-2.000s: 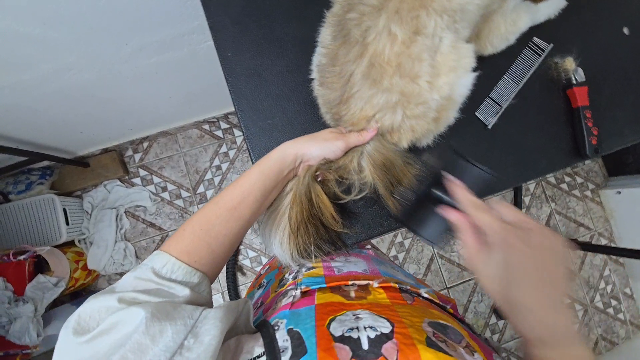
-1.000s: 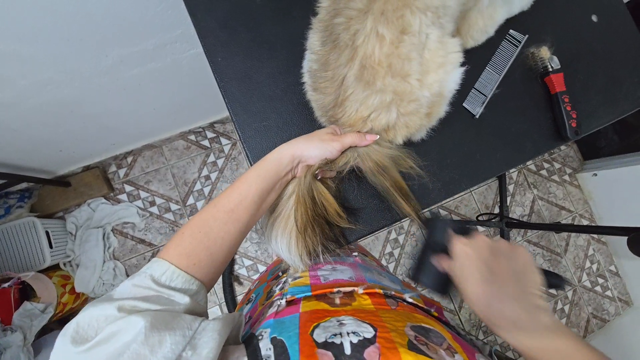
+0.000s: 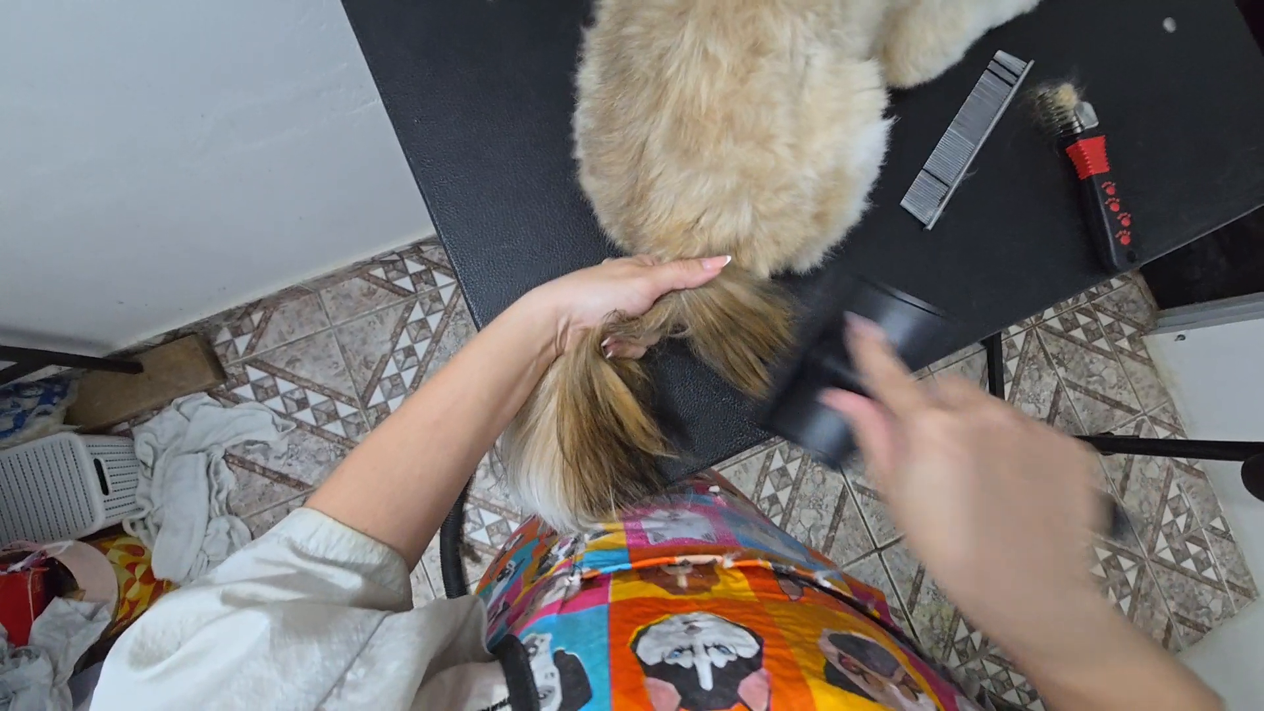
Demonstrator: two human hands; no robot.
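A cream, fluffy dog (image 3: 731, 128) lies on a black grooming table (image 3: 513, 148), its head out of view. My left hand (image 3: 632, 301) grips its tail near the base, with the long brown and white tail hair (image 3: 592, 434) falling on both sides of the fingers. My right hand (image 3: 968, 464), blurred by motion, holds a black slicker brush (image 3: 854, 360) by its handle, just right of the spread tail hair. Whether the bristles touch the hair cannot be told. A metal comb (image 3: 968, 140) and a red and black grooming rake (image 3: 1101, 188) with hair in its teeth lie further right.
A white wall (image 3: 197, 128) stands at the left. On the tiled floor (image 3: 296, 395) are a white plastic basket (image 3: 59, 489), crumpled cloths (image 3: 193, 474) and a wooden block (image 3: 148, 380). A black metal bar (image 3: 1175, 447) extends at the right. A colourful printed apron (image 3: 691, 632) covers my front.
The brush in my right hand has moved from below the table edge up beside the tail hair since one second ago. My left hand keeps its hold on the tail.
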